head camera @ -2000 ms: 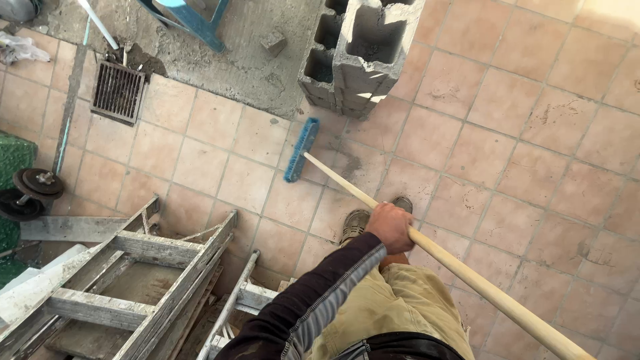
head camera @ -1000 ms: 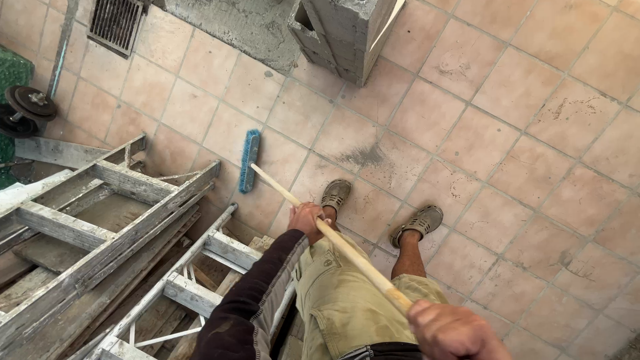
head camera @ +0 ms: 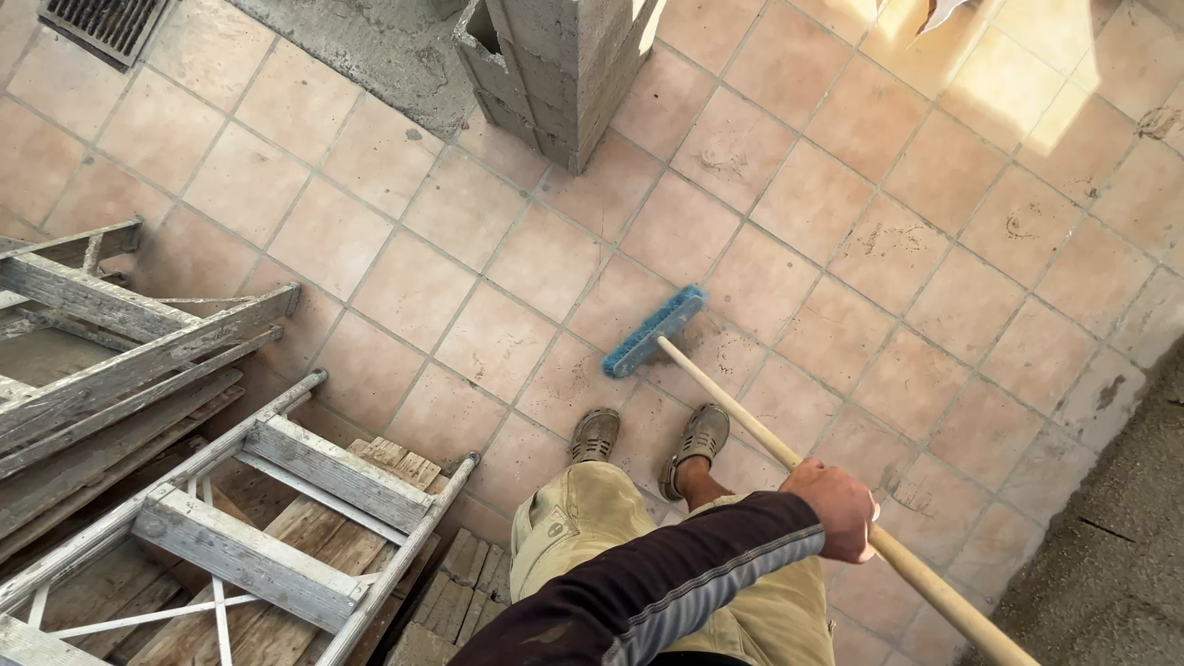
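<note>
A push broom with a blue head [head camera: 654, 331] rests on the tiled floor just in front of the feet. From it a pale wooden handle [head camera: 731, 404] slants down to the lower right and leaves the frame. My left hand [head camera: 831, 509] is closed around the handle about midway along its visible length, with the dark-sleeved arm reaching across from the lower left. My right hand is out of view. Two brown clogs, the left shoe [head camera: 594, 435] and the right shoe [head camera: 696, 446], stand close behind the broom head.
Paint-spattered stepladders [head camera: 305, 481] and wooden boards [head camera: 277, 546] fill the lower left. A stack of hollow concrete blocks [head camera: 555, 83] stands at top centre beside rough cement [head camera: 370, 46]. A metal drain grate [head camera: 106, 23] is at top left. Rough concrete ground [head camera: 1091, 555] borders the tiles at right.
The broom head has moved right, away from the ladders, and my left hand has moved right with it. My right hand, on the handle one second ago, has gone out of view.
</note>
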